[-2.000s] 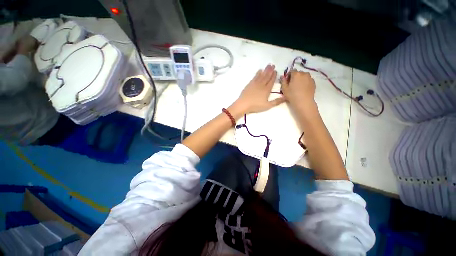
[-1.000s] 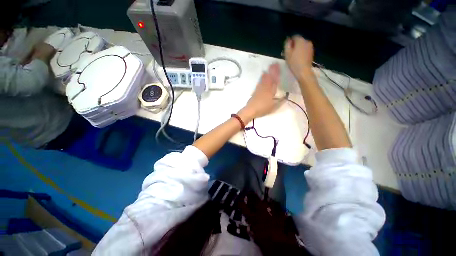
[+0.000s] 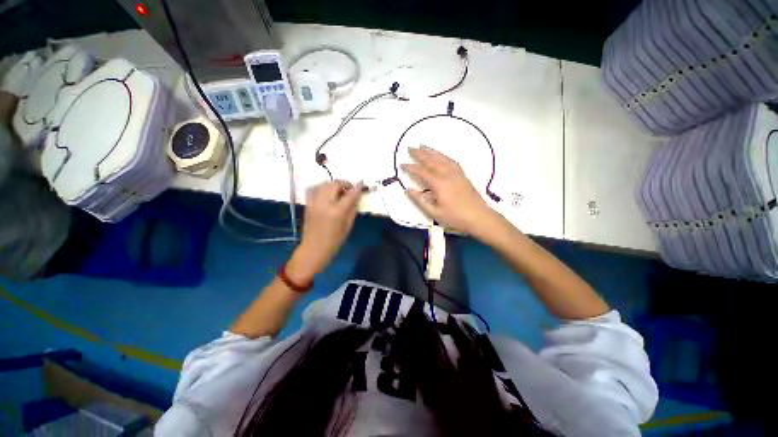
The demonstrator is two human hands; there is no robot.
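Observation:
The white octagonal panel (image 3: 465, 149) lies on the bench in front of me, a dark red and black wire ring on its face, with small black connectors at its top, left and lower right. My left hand (image 3: 331, 207) is just left of the panel, finger and thumb pinched on a small dark test lead connector (image 3: 365, 188). My right hand (image 3: 445, 189) lies over the panel's lower left part, fingers spread and empty. The cream display controller (image 3: 436, 253) is seen edge-on at the panel's near edge by my lap. A thin test lead (image 3: 352, 119) curves left of the panel.
Another short lead (image 3: 463, 72) lies behind the panel. The power strip (image 3: 315, 92), plug-in meter (image 3: 268, 78) and second display unit (image 3: 195, 146) stand left, beside a grey metal box (image 3: 217, 38). Panel stacks stand at left (image 3: 107, 136) and right (image 3: 704, 183). Another person is at far left.
My left hand has left the panel and moved left with a lead connector. My right hand has come back from behind the bench onto the panel. The loose lead on the right is gone from there.

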